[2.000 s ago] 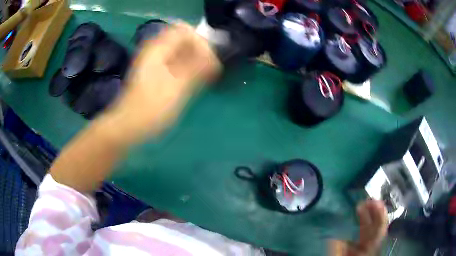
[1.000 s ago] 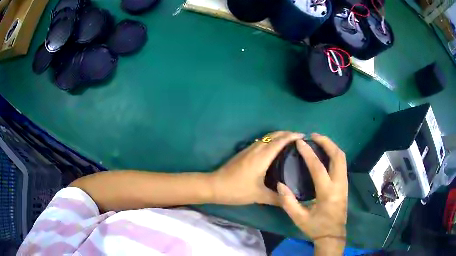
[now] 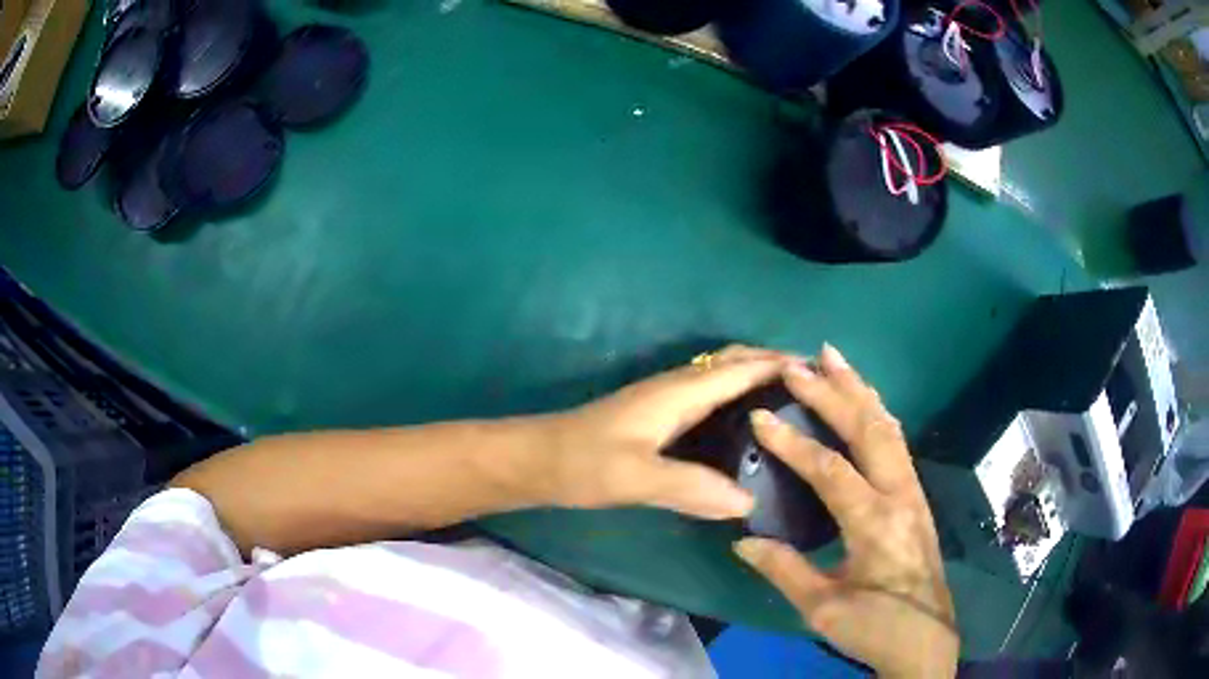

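Observation:
A black cylindrical speaker housing with a dark cover on its top (image 3: 785,497) stands on the green bench near the front edge. My left hand (image 3: 663,438) holds its left and far side, with the thumb near the cover's rim. My right hand (image 3: 862,517) lies over the top and right side with its fingers spread and touching it. A small hole or light spot shows on the cover between my hands. Much of the housing is hidden by my fingers, and no wires show on it.
Black end covers (image 3: 228,153) lie in a pile at the upper left. One housing with red and white wires (image 3: 882,199) stands ahead, near grouped housings (image 3: 948,73). The screw feeder (image 3: 1081,438) is at the right. A cardboard tray (image 3: 29,73) is at the far left.
The open housing now has a cover on top, first seen between my hands one second ago. Since then both hands stay on it, and my left thumb and right fingers have shifted slightly.

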